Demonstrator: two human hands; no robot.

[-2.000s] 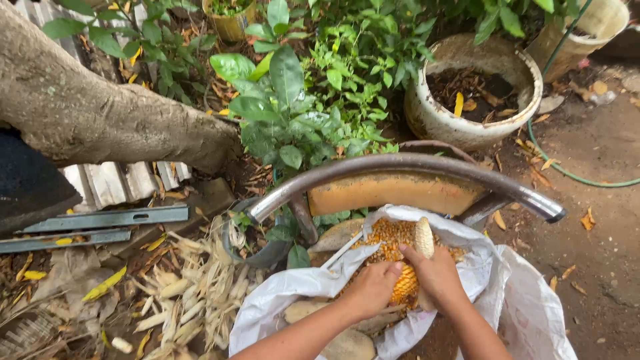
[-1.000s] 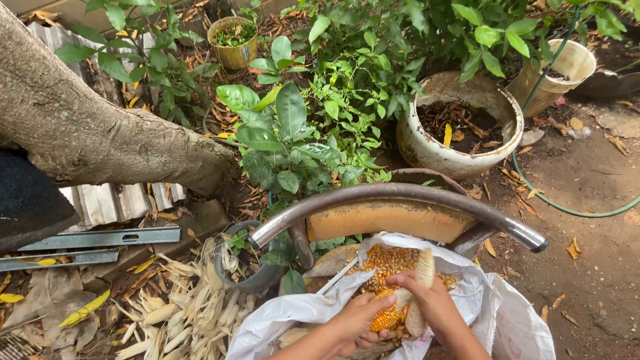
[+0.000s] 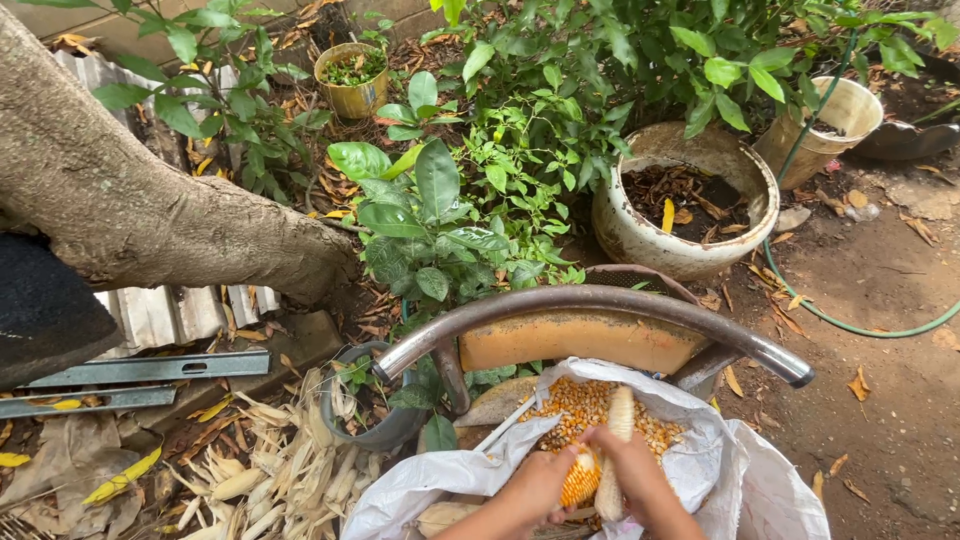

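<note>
My left hand (image 3: 536,484) grips a partly shelled corn cob (image 3: 581,478), whose yellow-orange kernels show below the thumb. Pressed against it is a bare, pale corn cob (image 3: 619,450), upright in my right hand (image 3: 637,476). Both hands meet over an open white woven sack (image 3: 697,450). Loose corn kernels (image 3: 577,405) lie in the sack, behind the hands. The sack's mouth rests by a chair with a curved metal tube (image 3: 592,300) and a tan back panel (image 3: 577,341).
Dry corn husks (image 3: 292,465) lie at the lower left beside a grey plant pot (image 3: 375,431). Metal channels (image 3: 150,369) and a tree trunk (image 3: 172,217) are at the left. A rusty white pot (image 3: 675,251), a bucket (image 3: 795,142) and a green hose (image 3: 862,330) stand or lie at the right.
The hands have stayed together over the sack, the cobs shifting in their grip. The bare cob leans differently against the yellow one. The view has moved slightly.
</note>
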